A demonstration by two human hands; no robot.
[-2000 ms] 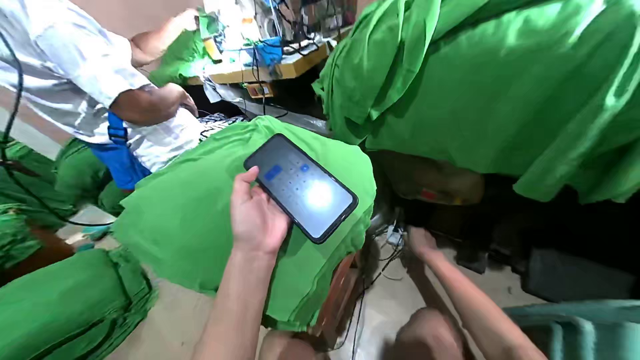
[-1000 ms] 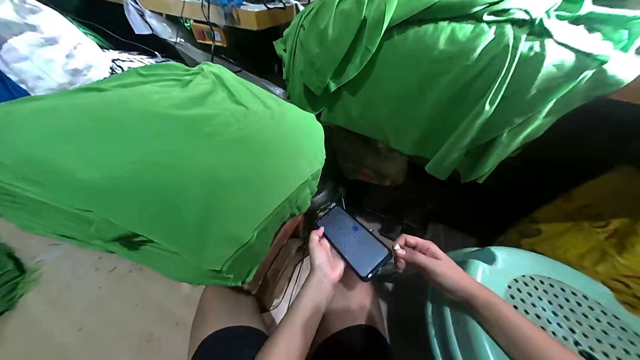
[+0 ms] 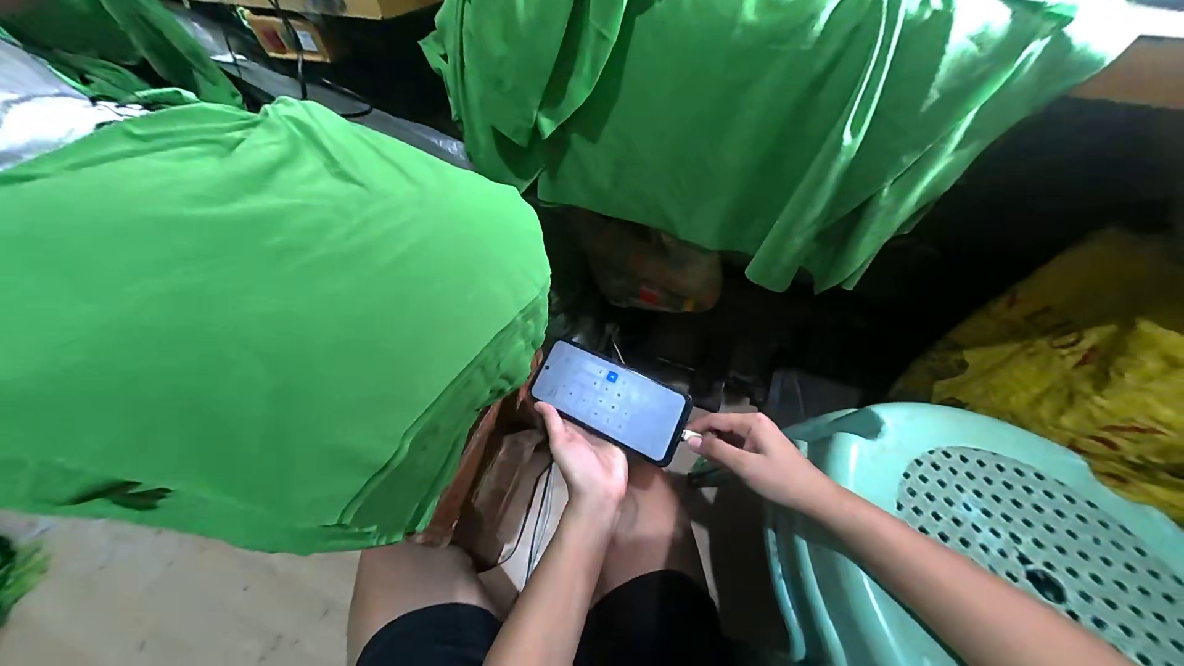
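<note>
A smartphone [image 3: 610, 400] in a dark case, its screen lit, lies tilted over my knees. My left hand [image 3: 585, 455] grips its near long edge, thumb at the screen's rim. At the phone's right short end, my right hand [image 3: 751, 453] pinches a small white cable plug [image 3: 690, 436] between thumb and fingertips. The plug touches or nearly touches the phone; whether it is inserted cannot be told. Left of the phone is a stack of green fabric [image 3: 268, 314], its edge close to my left hand.
More green fabric [image 3: 703, 129] hangs from a table ahead. A pale green plastic chair [image 3: 1017, 499] with a perforated seat stands at right, beside yellow sacking [image 3: 1091, 370]. Thin cables [image 3: 541, 518] run between my legs. A wooden box with a socket [image 3: 287, 35] is at upper left.
The phone was over the fabric stack two seconds ago and is now down over my knees. My right hand has come up from near the floor to the phone's end. The view has swung right and down.
</note>
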